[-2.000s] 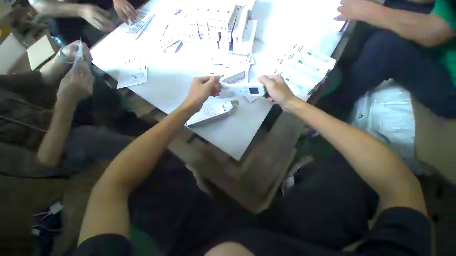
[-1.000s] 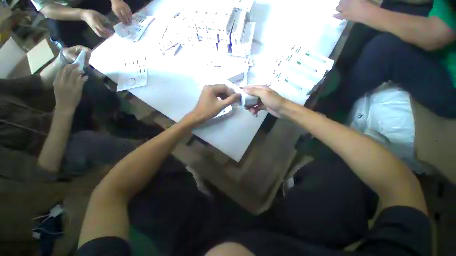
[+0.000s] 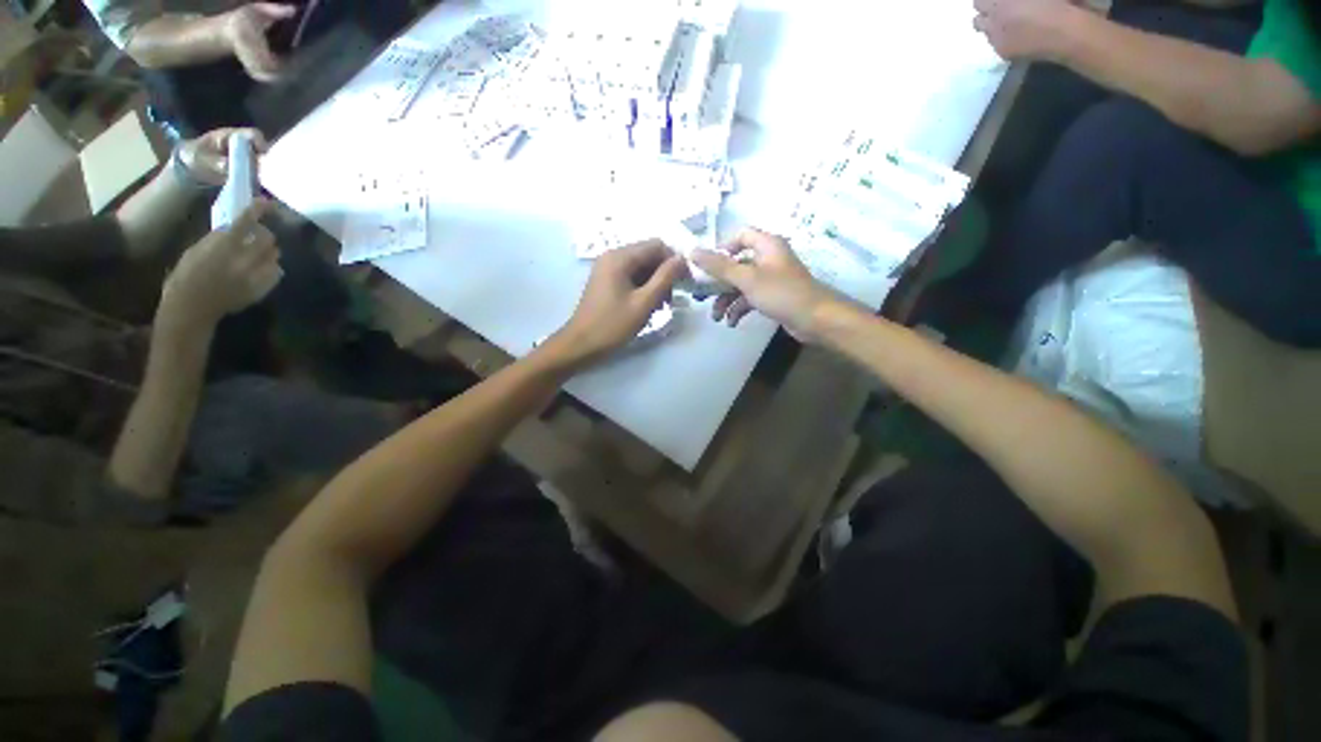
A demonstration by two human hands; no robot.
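My left hand (image 3: 626,296) and my right hand (image 3: 765,284) are close together over the near corner of the white table. Between their fingertips they hold a small whitish item (image 3: 703,267). It is mostly hidden by the fingers, and whether it is a small carton or something else cannot be told. A white carton (image 3: 652,328) lies on the table just under and behind my left hand, largely covered by it. White printed pieces (image 3: 623,210) lie just beyond my hands.
White cartons (image 3: 623,73) are piled mid-table. Flat printed pieces (image 3: 877,196) overlap at the right. A printed sheet (image 3: 384,218) lies at the left edge. People sit left, far left and right. A white plastic bag (image 3: 1123,341) is at right.
My hands have come together; the item with a dark square, seen stretched between them two seconds ago, is now mostly hidden. The left neighbour's hands hold a white strip upright.
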